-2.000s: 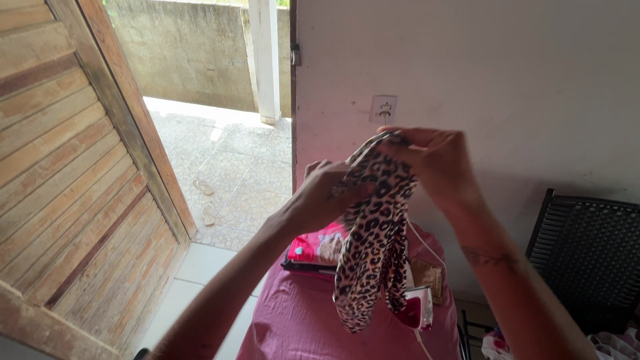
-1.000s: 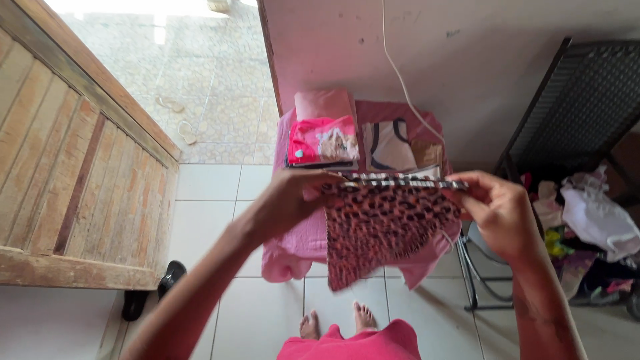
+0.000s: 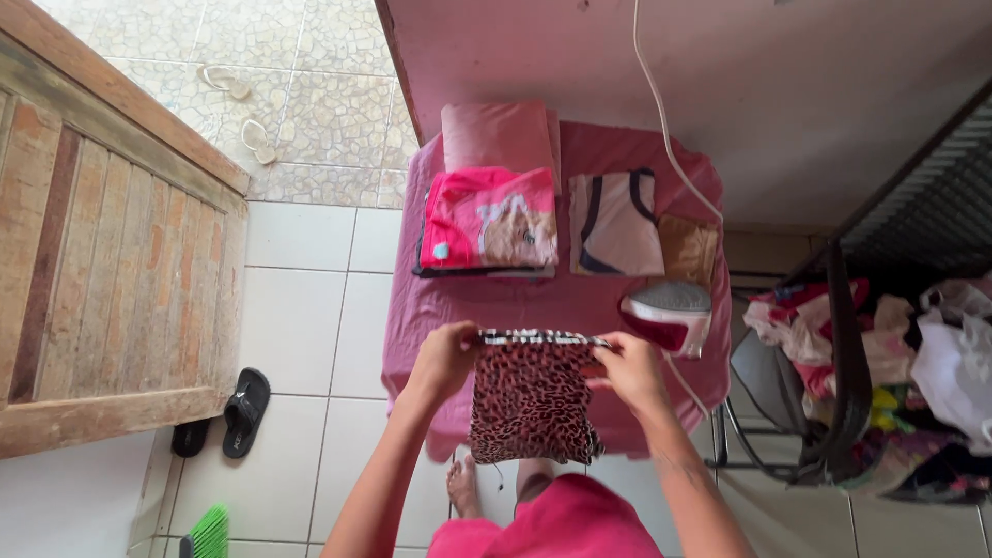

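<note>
A leopard-print cloth garment hangs by its striped top edge between my two hands, over the near side of a table with a pink cloth cover. My left hand pinches the top left corner; my right hand grips the top right corner. A steam iron lies beyond my right hand, its grey soleplate showing. At the back left of the table is a stack of folded clothes with a bright pink printed garment on top. A folded white garment with dark trim lies beside it, next to a folded brown cloth.
A black chair on the right holds a heap of loose clothes. The iron's white cord runs along the wall. At left are a wooden door, black flip-flops and a green broom. Pale sandals lie outside.
The leopard-print garment was bunched and dangling two seconds ago; it now hangs spread between my hands. The view has tilted down, and both hands are closer to my body.
</note>
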